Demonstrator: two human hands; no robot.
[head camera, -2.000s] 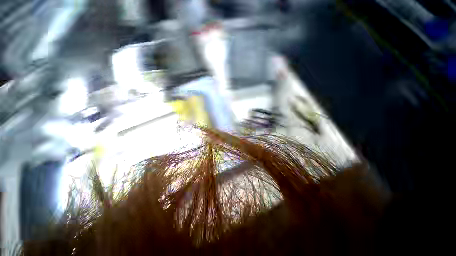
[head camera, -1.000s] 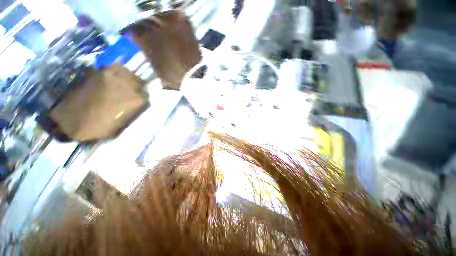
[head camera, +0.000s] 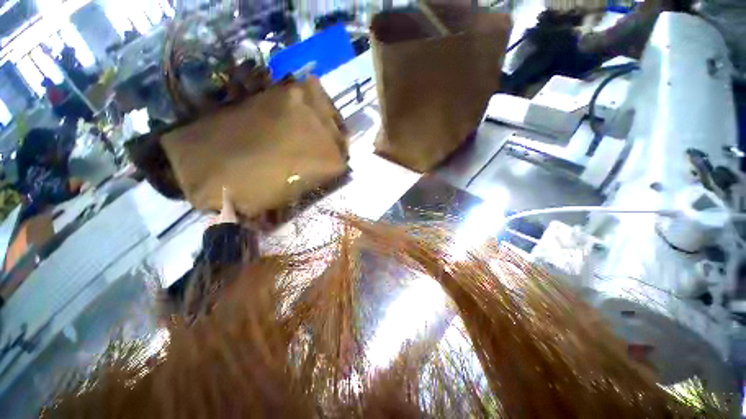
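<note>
A brown boxy handbag (head camera: 262, 151) with a small pale label lies tilted on the left part of the table, its thin handles at the back. My left hand (head camera: 226, 210), small and with a dark cuff, is at the bag's near edge; one finger overlaps its face. The other fingers are hidden, so a grip cannot be told. A second brown bag (head camera: 438, 94) stands upright and open to its right. My right hand is not in view.
The white sewing machine (head camera: 662, 147) stands at the right, with a glaring lamp (head camera: 483, 225) beside it. A shiny metal plate (head camera: 433, 196) lies in front. A blue piece (head camera: 311, 51) is behind the bags. Brown hair covers the lower view.
The view has swung left and steadied. Both bags now show clearer and further right, the machine stands at the right, and my left hand has appeared at the left bag.
</note>
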